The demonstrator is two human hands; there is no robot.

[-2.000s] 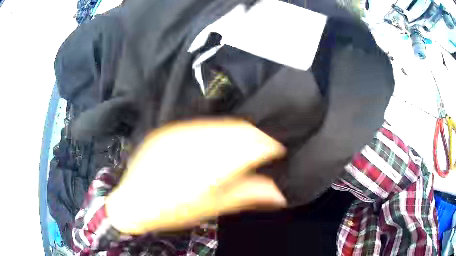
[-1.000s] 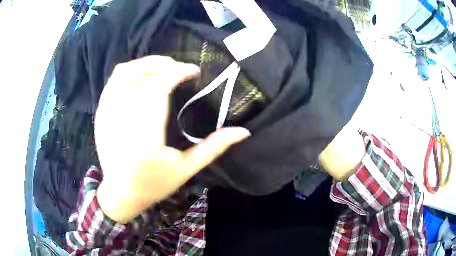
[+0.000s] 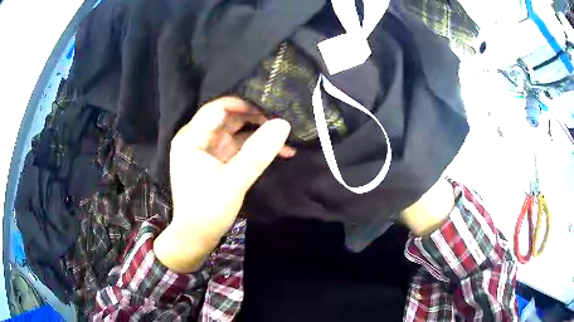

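Observation:
A dark garment with smooth black lining [image 3: 415, 107] is bunched in front of me. Olive-black plaid cloth [image 3: 286, 88] with a pale stitched line shows through an opening in the lining. A white tape loop [image 3: 362, 188] and a white tag [image 3: 345, 54] lie over the lining, right of the opening. My left hand [image 3: 217, 173] is at the opening's lower left, thumb and fingertips pinching the cloth at its edge. My right hand [image 3: 433, 210] shows only near the wrist at the lower right; its fingers are hidden under the lining.
Crumpled plaid [image 3: 119, 195] and black cloth lie at the left. Scissors [image 3: 532, 229] with one red and one yellow handle lie on the white table [image 3: 491, 138] at the right. A white-and-blue machine [image 3: 544, 44] stands at the upper right.
My left hand has moved right and its thumb and fingers have closed at the opening's edge. The loop now hangs farther right, clear of that hand. My right hand remains mostly hidden.

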